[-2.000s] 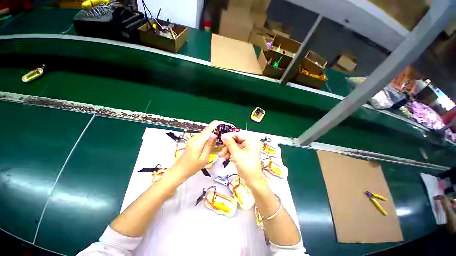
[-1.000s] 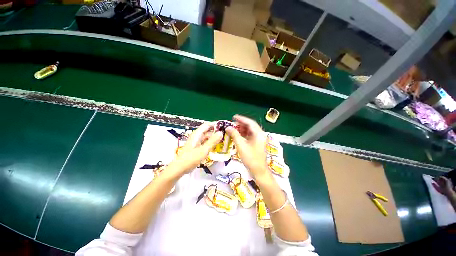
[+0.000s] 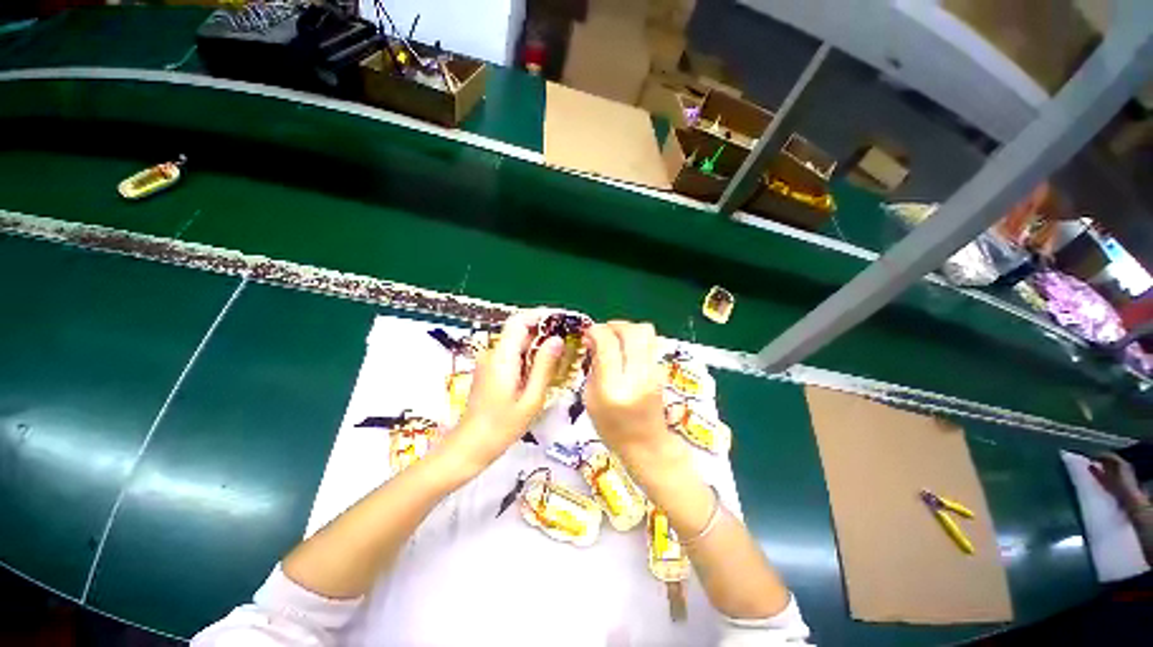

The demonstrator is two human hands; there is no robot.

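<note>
My left hand (image 3: pixel 503 389) holds a pale housing (image 3: pixel 565 367) with yellow inside, above the far part of the white sheet (image 3: pixel 443 569). A small dark part (image 3: pixel 564 327) with thin wires sits at the housing's far end. My right hand (image 3: pixel 622 379) is at the housing's right side, fingers bent and pinched at the dark part or its wires; the fingertips are too small to tell exactly. Several pale housings with yellow blocks (image 3: pixel 560 508), red and black wires lie on the sheet around my forearms. Black tabs (image 3: pixel 383 422) stick out beside some of them.
Cutting pliers (image 3: pixel 948 520) with yellow handles lie on a cardboard pad (image 3: pixel 904 506) at right. The green belt (image 3: pixel 316 228) beyond the worn metal edge carries two units (image 3: pixel 151 180), (image 3: pixel 718 303). A metal post (image 3: pixel 936 209) slants up at right. Another person's hand (image 3: pixel 1113 480) shows at the right edge.
The units on the belt have moved right. My right hand's fingers, spread a second ago, are now bent in close to the housing. The housing stays in my left hand.
</note>
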